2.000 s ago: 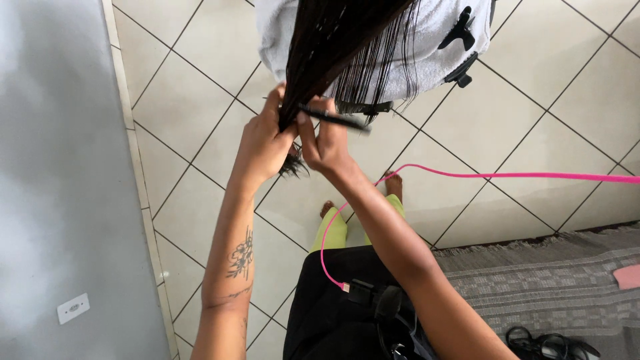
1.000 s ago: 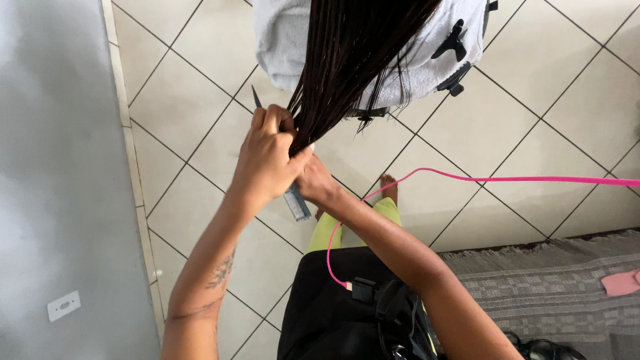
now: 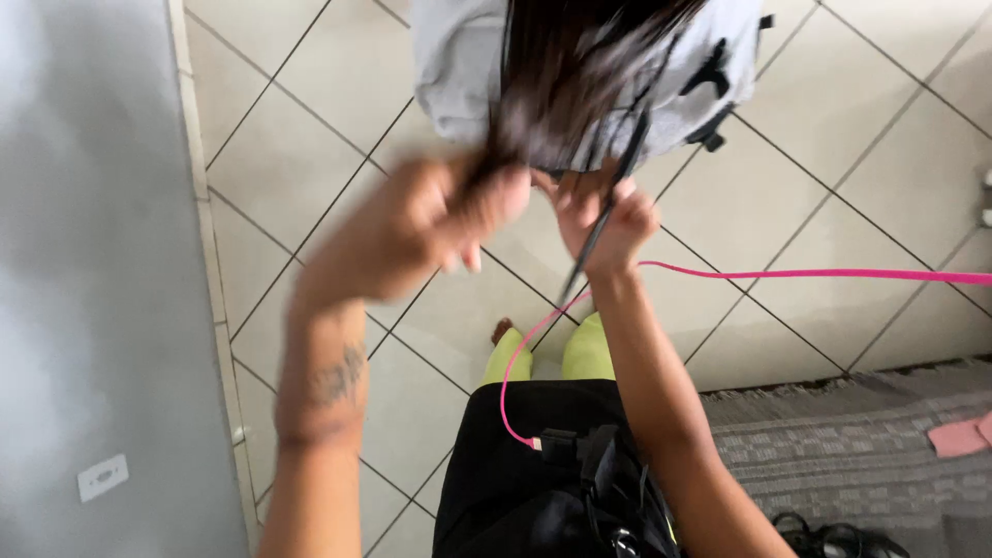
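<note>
Long dark hair (image 3: pixel 566 85) of a person hangs over a light grey towel (image 3: pixel 457 70) at the top of the view. My left hand (image 3: pixel 434 225), blurred by motion, is closed on the lower end of a lock of it. Just right of it, my right hand (image 3: pixel 604 213) holds a thin dark comb (image 3: pixel 597 236), which slants from the hair down toward my legs. The comb's teeth cannot be made out clearly. On the towel's right part rests a black hair clip (image 3: pixel 709 74), with another dark clip (image 3: pixel 711 128) at the towel's edge.
A pink cable (image 3: pixel 775 273) crosses from the right and curves to a connector (image 3: pixel 537 443) at my black clothing. A grey wall (image 3: pixel 108 271) stands on the left above the tiled floor. At lower right, a grey woven cover (image 3: pixel 814 434) bears a pink item (image 3: pixel 961 435) and black cords (image 3: pixel 837 539).
My hands were together at the hair's end one second ago and are now apart, the right one farther right. The comb, partly hidden behind my hands before, now shows along my right hand.
</note>
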